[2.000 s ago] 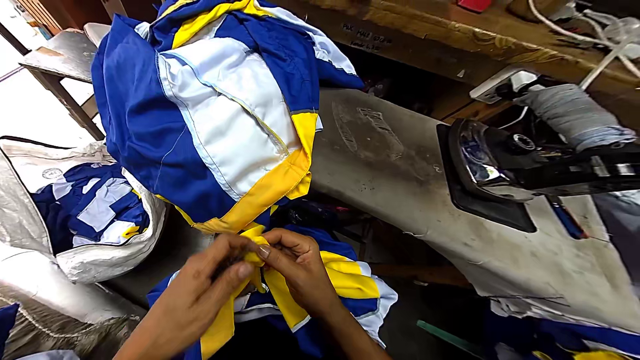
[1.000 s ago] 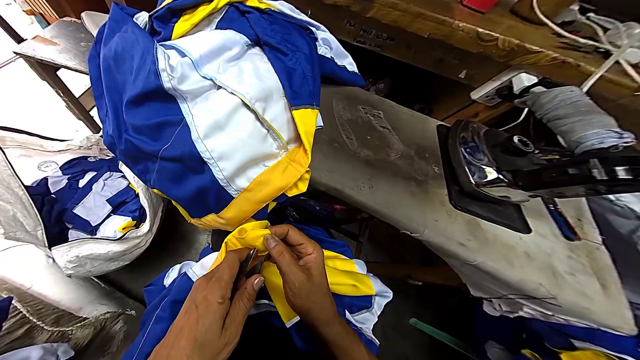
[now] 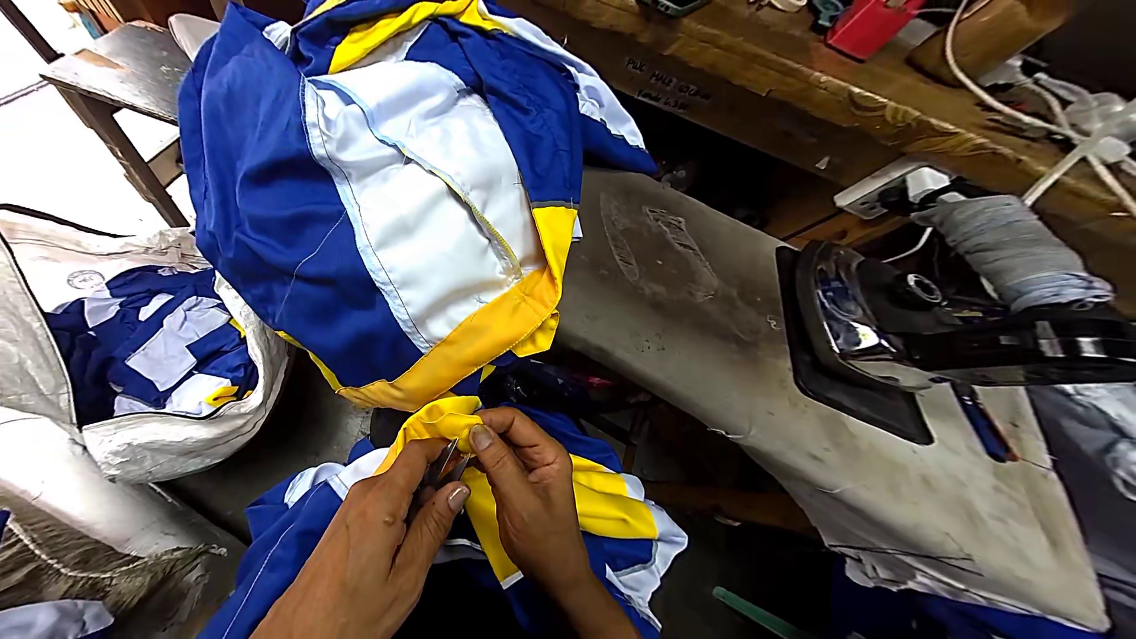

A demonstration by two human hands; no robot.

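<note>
My left hand (image 3: 382,524) is closed round small metal thread snips (image 3: 446,461), whose tips lie against the yellow band of a blue, white and yellow garment (image 3: 612,501). Pinched between thumb and fingers of my right hand (image 3: 528,488) is the same yellow band, just right of the snips. The garment's lower part hangs below both hands. Above them, another garment of the same colours (image 3: 426,204) is draped over the end of the ironing board, its yellow edge close to my fingertips.
An iron (image 3: 852,311) rests on a black pad on the padded ironing board (image 3: 710,355), with a slim tool (image 3: 983,424) nearby. Left stands a white sack (image 3: 169,444) of folded garments. A wooden bench (image 3: 799,89) with cables runs behind; a green strip (image 3: 754,612) lies low down.
Two seconds ago the fingers of both hands were close together on the yellow band, with no snips plainly visible. Now the snips show in my left hand, and the band is raised in a fold.
</note>
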